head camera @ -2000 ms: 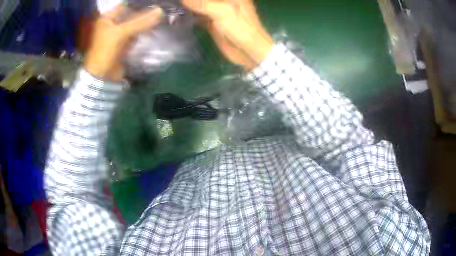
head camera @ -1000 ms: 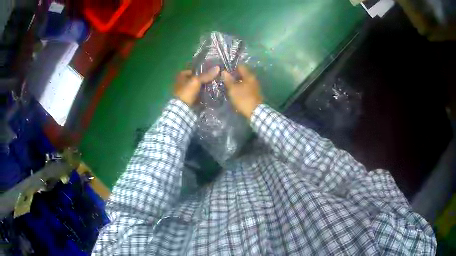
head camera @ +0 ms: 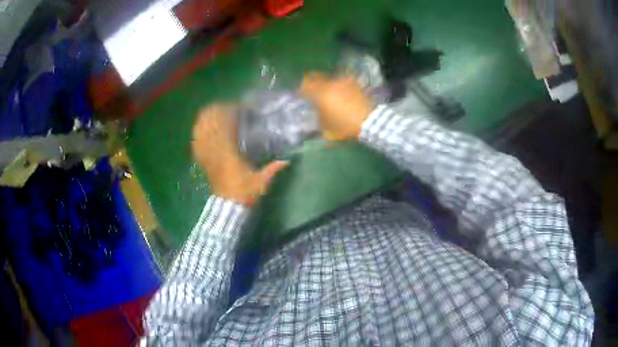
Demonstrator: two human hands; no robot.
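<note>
A shiny clear plastic bag, folded compact around something greyish, is between my hands over the green bench. My left hand is at the bag's left side, its thumb apart and pointing right; blur hides how firmly it touches. My right hand is on the bag's right end, fingers bent over it. Black cables and a dark block lie on the bench beyond my right hand, blurred. The bag's contents cannot be made out.
The green bench spans the middle. A white paper is at the upper left, near a red crate edge. A blue table with black cables is at left. A dark surface is at right.
The bag, stretched long between both hands one second ago, is now compact. My hands are farther apart. The view has shifted, and black cables now show on the bench at upper right.
</note>
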